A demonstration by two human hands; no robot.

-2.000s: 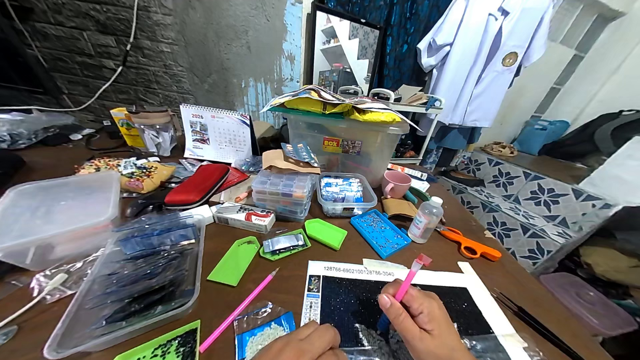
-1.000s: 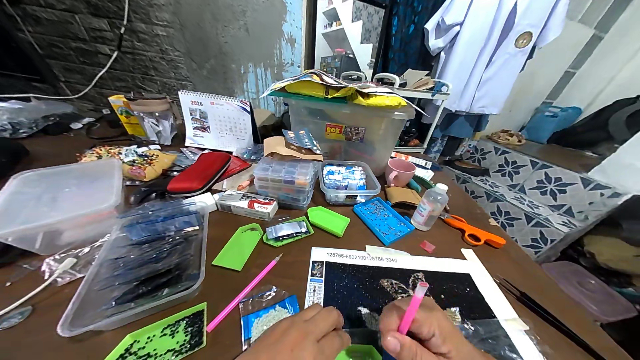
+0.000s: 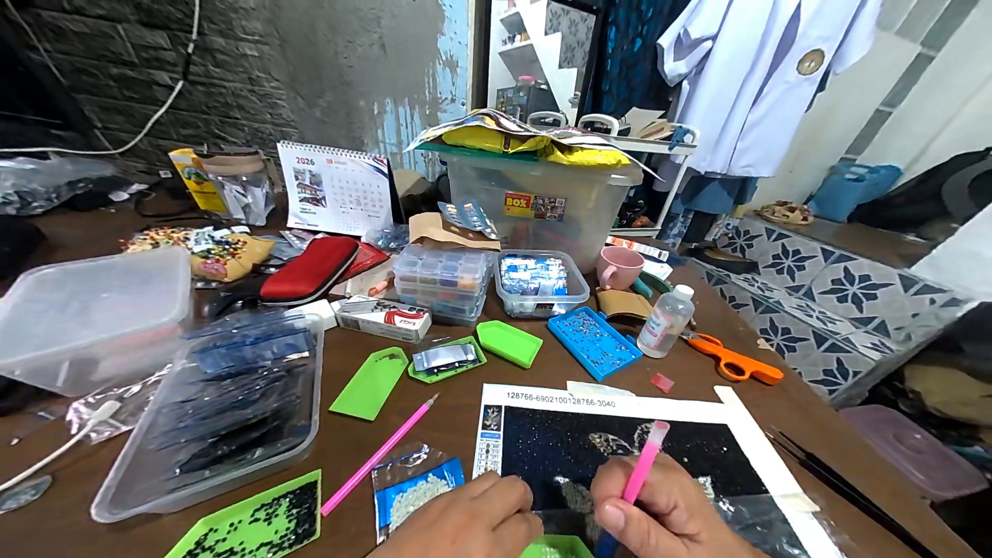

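My right hand (image 3: 659, 511) is closed around a pink pen (image 3: 645, 469), held nearly upright over the lower part of a dark diamond-painting canvas (image 3: 558, 446) with a white border. My left hand (image 3: 473, 519) rests at the canvas's lower left edge, fingers curled; what its fingertips touch is hidden. Between the hands, part of a green tray (image 3: 556, 547) shows at the bottom edge. Left of my left hand lies a small bag of pale beads (image 3: 418, 488), and beyond it a second pink pen (image 3: 380, 456). A green tray of black beads (image 3: 260, 519) lies at lower left.
A plastic container of dark packets (image 3: 232, 403) stands at left. Behind the canvas are a blue tray (image 3: 594, 342), a clear bottle (image 3: 665, 322), orange scissors (image 3: 732, 360) and a pink cup (image 3: 620, 268). Black tweezers (image 3: 852, 488) lie at right. Several green trays (image 3: 509, 344) lie mid-table.
The small pink piece on the pen's upper end in the oldest frame now lies on the table near the bottle. A green tray has come into view between my hands.
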